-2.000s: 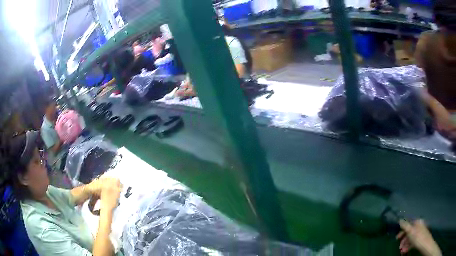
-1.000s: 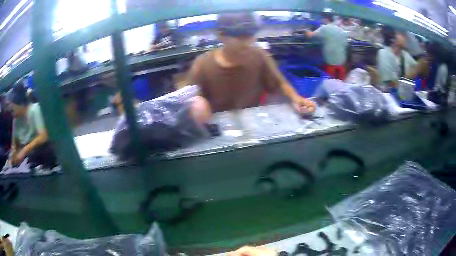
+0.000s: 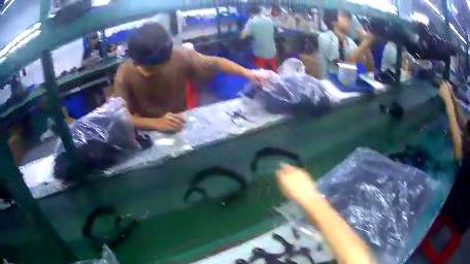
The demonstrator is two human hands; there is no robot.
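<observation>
My right hand [image 3: 292, 180] reaches over the green conveyor belt [image 3: 170, 227] from the bottom right. It is blurred, with its fingers at the near right side of a black C-shaped headband [image 3: 273, 151]. I cannot tell if they grip it. A second headband [image 3: 221, 175] lies to the left with a smaller black arc [image 3: 196, 194] by its left end. A third, blurred band [image 3: 95, 224] lies farther left. Small black yokes [image 3: 281, 253] lie on the white work surface [image 3: 232, 252] below my hand. My left hand is out of the picture.
A large clear bag [image 3: 376, 201] lies right of my forearm. Across the belt, a person in brown [image 3: 160, 87] works between two clear bags [image 3: 95, 136] [image 3: 294, 93]. A green post [image 3: 56, 103] stands at left. Another person's arm [image 3: 452, 118] is at far right.
The view has turned right since the oldest frame and shifted further in the last second. My right hand has risen from the bottom edge to the headband. The person opposite now reaches to the bag.
</observation>
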